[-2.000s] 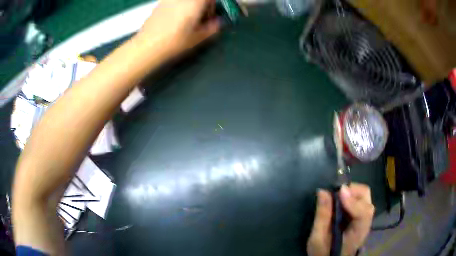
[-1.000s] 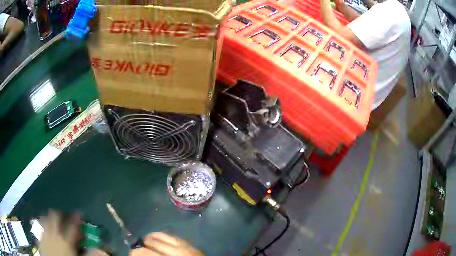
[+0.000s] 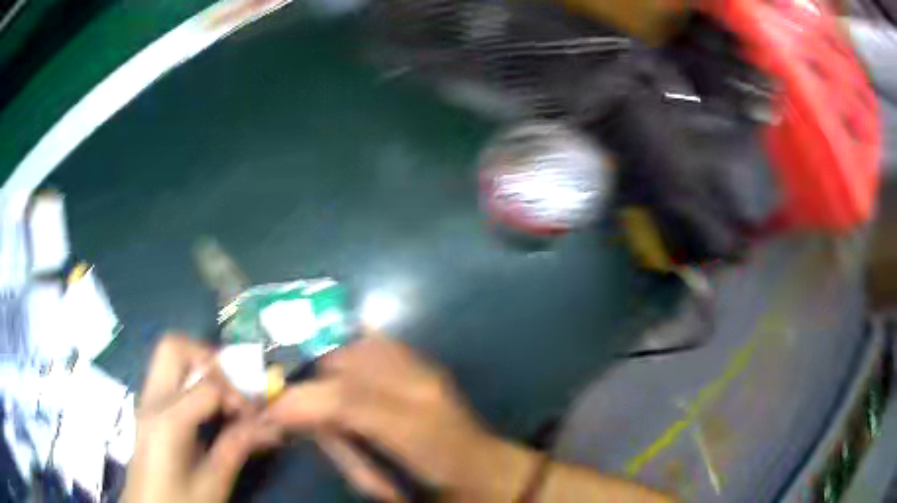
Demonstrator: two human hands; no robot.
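Observation:
The view is blurred. A green circuit board (image 3: 332, 312) with a white square in its middle lies in front of my hands. A small white LCD module (image 3: 244, 369) with an orange tab is at its near left edge. My left hand (image 3: 187, 418) pinches the module at its near side. My right hand (image 3: 398, 408) has its fingertips beside the orange tab, close to my left fingers, and holds the dark-handled soldering iron (image 3: 391, 470). The iron's pale tip (image 3: 218, 265) shows beyond the board's far left corner; its middle is hidden.
A heap of white LCD modules (image 3: 84, 418) lies at the left. The round tip cleaner tin (image 3: 547, 182) with silvery contents stands right of centre. Behind it are the blurred black station (image 3: 679, 162) and an orange-red tray (image 3: 821, 128). A white border (image 3: 108, 93) curves at the upper left.
The view has swung down and left towards the bench. Both hands are now close together at the board and LCD module, with the iron still in my right hand.

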